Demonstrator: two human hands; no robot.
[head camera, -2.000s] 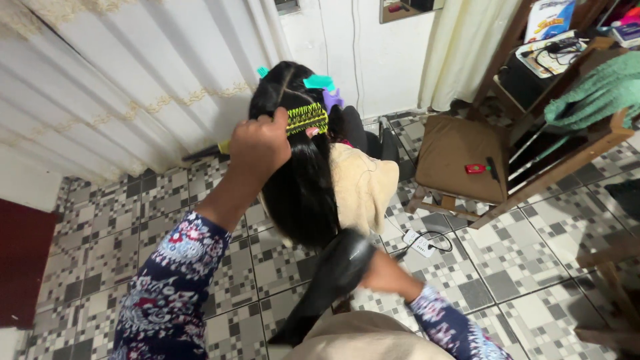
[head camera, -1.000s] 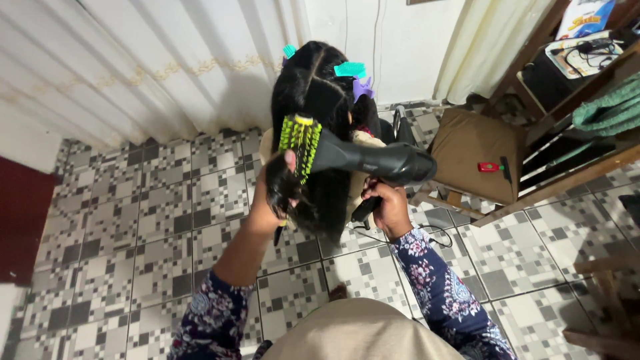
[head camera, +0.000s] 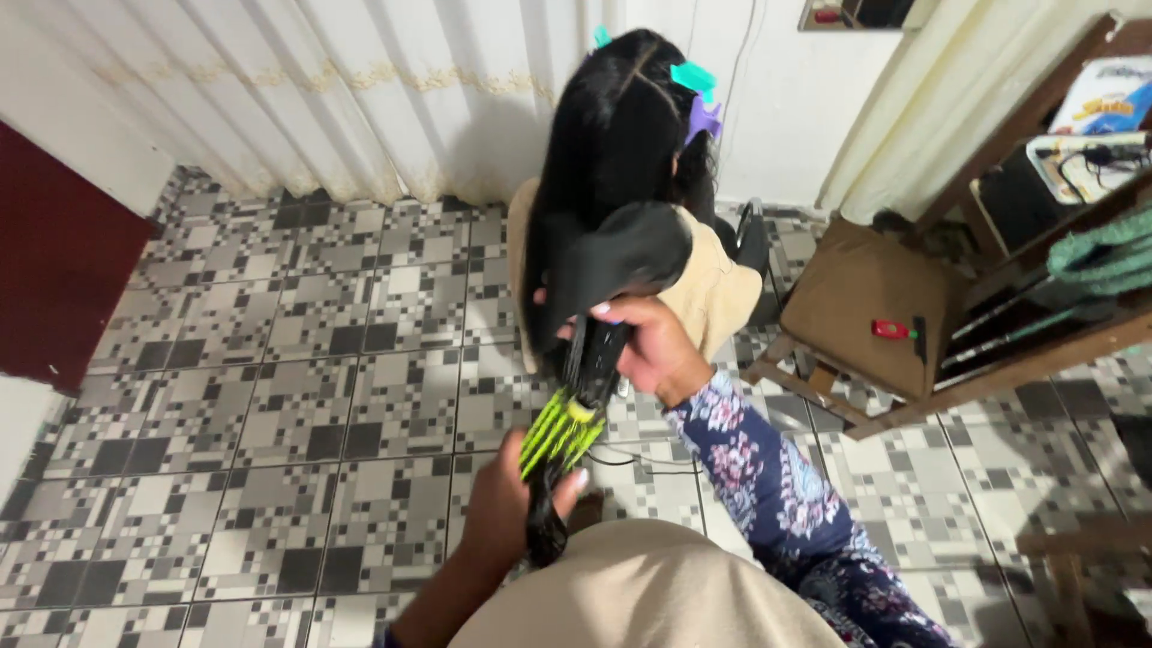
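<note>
My left hand (head camera: 515, 490) is closed about a vent hairbrush with yellow-green bristles (head camera: 562, 436) and the dark hair ends on it; the brush handle is not clearly visible. Above the brush, my right hand (head camera: 652, 351) grips the handle of a black hair dryer (head camera: 621, 256), whose body is blurred. A seated person with long black hair (head camera: 603, 135) faces away from me, a beige cloth over the shoulders. Teal clips (head camera: 693, 79) and a purple claw clip (head camera: 703, 119) hold the parted hair at the top and right of the head.
A wooden chair with a brown seat (head camera: 846, 297) stands at the right, bearing a small red item (head camera: 890, 329) and a dark comb-like object. Green knitted cloth (head camera: 1102, 256) hangs over its back. Behind are a white curtain (head camera: 360, 90) and a wall. A cord lies on the tiled floor.
The brush and my left hand have moved down, away from the head, toward my body. The dryer was held level beside the brush a second ago; now it is above it, at a different angle.
</note>
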